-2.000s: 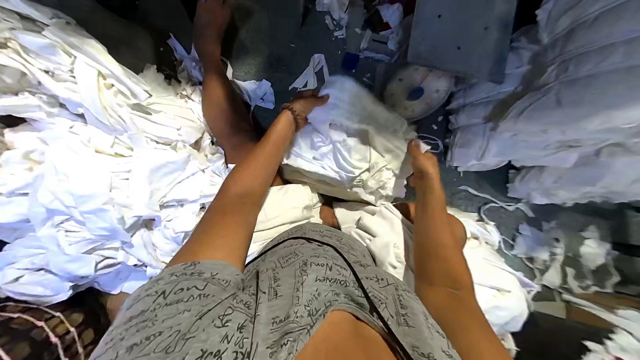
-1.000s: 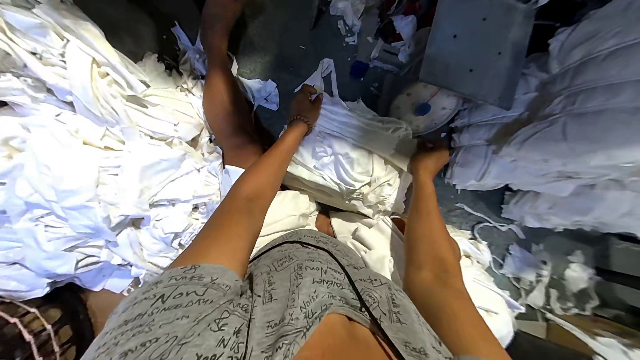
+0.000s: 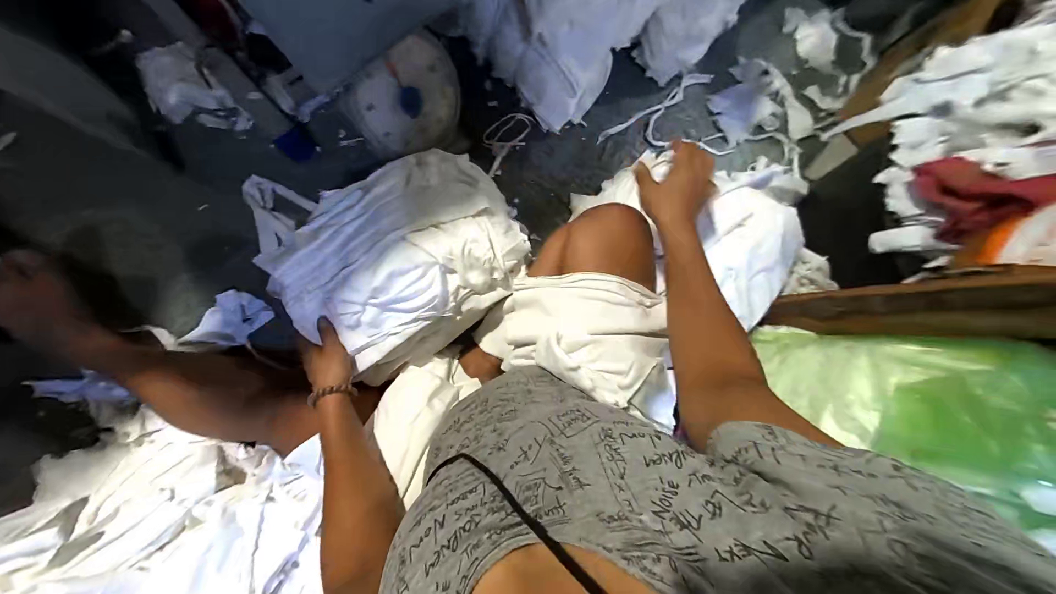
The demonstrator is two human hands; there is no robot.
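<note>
A thick folded bundle of white cloth [image 3: 396, 256] lies in front of me, left of my bent knee. My left hand [image 3: 327, 356], with a bracelet at the wrist, rests against its near left corner, thumb on the cloth. Over to the right, beyond the knee, my right hand [image 3: 678, 183] is on a second pile of white cloth [image 3: 747, 239]; its fingertips are partly hidden, so whether it grips the fabric is unclear. Cream cloth [image 3: 577, 334] covers my lap.
Loose white cloth [image 3: 165, 503] is heaped at lower left. A round, speckled disc [image 3: 404, 95] lies beyond the bundle. White scraps [image 3: 751, 103] litter the dark floor. At right are a wooden edge [image 3: 916, 304], a green plastic sheet [image 3: 932, 412] and a red cloth [image 3: 978, 194].
My right hand has let go of the bundle's right side and moved right onto the other cloth pile. My left hand has shifted to the bundle's near corner. The view has swung right.
</note>
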